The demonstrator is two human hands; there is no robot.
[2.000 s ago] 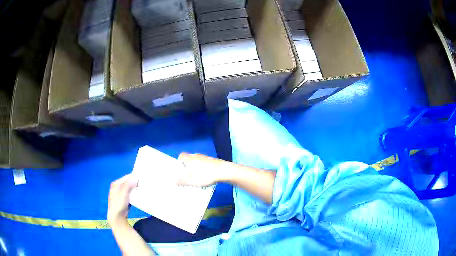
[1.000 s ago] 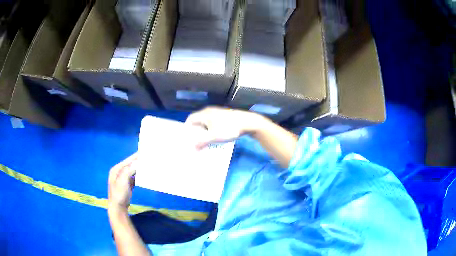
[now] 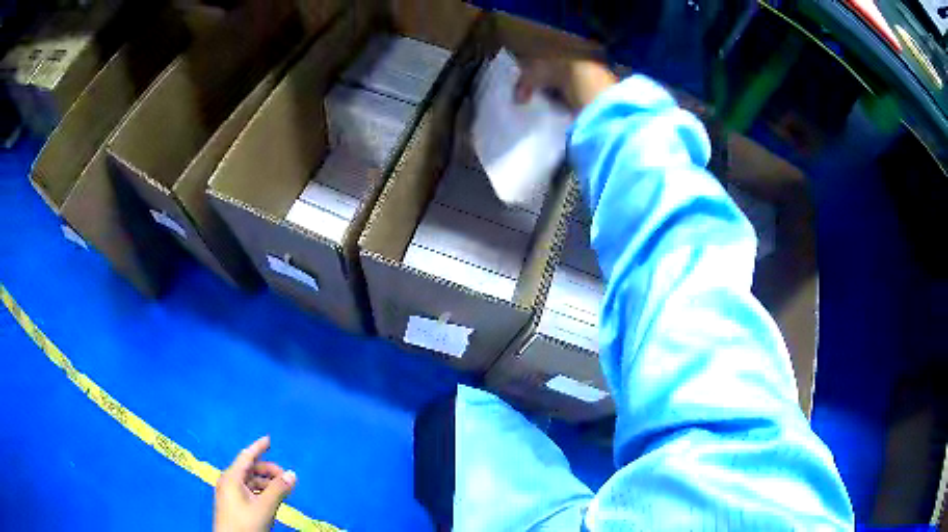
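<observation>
My right hand [image 3: 561, 81] reaches far forward over an open carton [image 3: 454, 278] and holds a white product box [image 3: 512, 135] by its upper part. The box is tilted above rows of white boxes [image 3: 470, 234] inside that carton; its edges are slightly blurred. Part of the right hand is in shadow, and the blue sleeve hides some of the carton to the right. My left hand [image 3: 253, 486] is low at the bottom edge, empty, with fingers apart and curled, over the blue floor.
More open cartons stand in a row to the left [image 3: 281, 234] and right [image 3: 567, 369], several with white boxes inside and small white labels on their ends. A closed carton [image 3: 47, 62] is at the far left. A yellow line [image 3: 135, 421] crosses the floor. The bench edge [image 3: 884, 52] shows top right.
The white box has left my left hand and moved forward over the carton in my right hand. My left hand is now empty and low. The view has shifted towards the cartons.
</observation>
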